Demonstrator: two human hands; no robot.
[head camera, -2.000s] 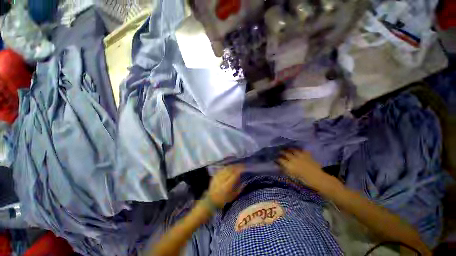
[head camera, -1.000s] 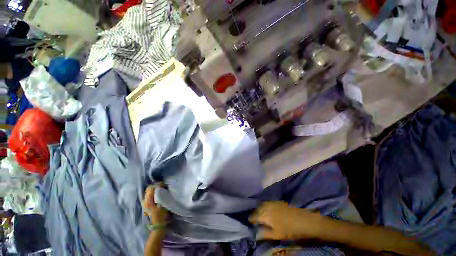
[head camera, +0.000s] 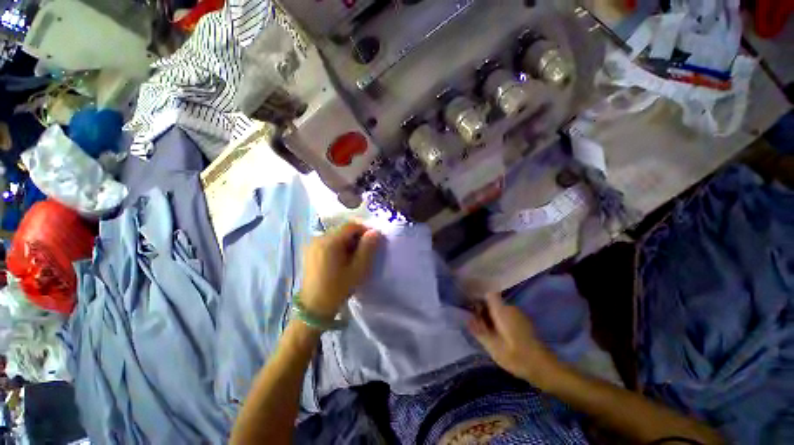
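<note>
A light blue-grey garment piece (head camera: 396, 304) lies from the needle area (head camera: 383, 209) of the overlock machine (head camera: 409, 104) down to my lap. My left hand (head camera: 335, 265) is just in front of the lit needle area, thumb and fingers closed on the cloth edge. My right hand (head camera: 501, 326) is at the table's front edge and pinches the right edge of the same piece. Whether the cloth is under the presser foot cannot be told.
A draped blue-grey pile (head camera: 148, 304) hangs at the left. A darker blue heap (head camera: 718, 295) is at the right. White strips (head camera: 688, 52) with thin red and blue sticks lie at the table's upper right. A white tape (head camera: 544, 213) lies along the machine front.
My left hand has moved up and right from the lower left to the needle area. My right hand has moved up slightly. The bunched cloth now lies flatter, and the view has shifted.
</note>
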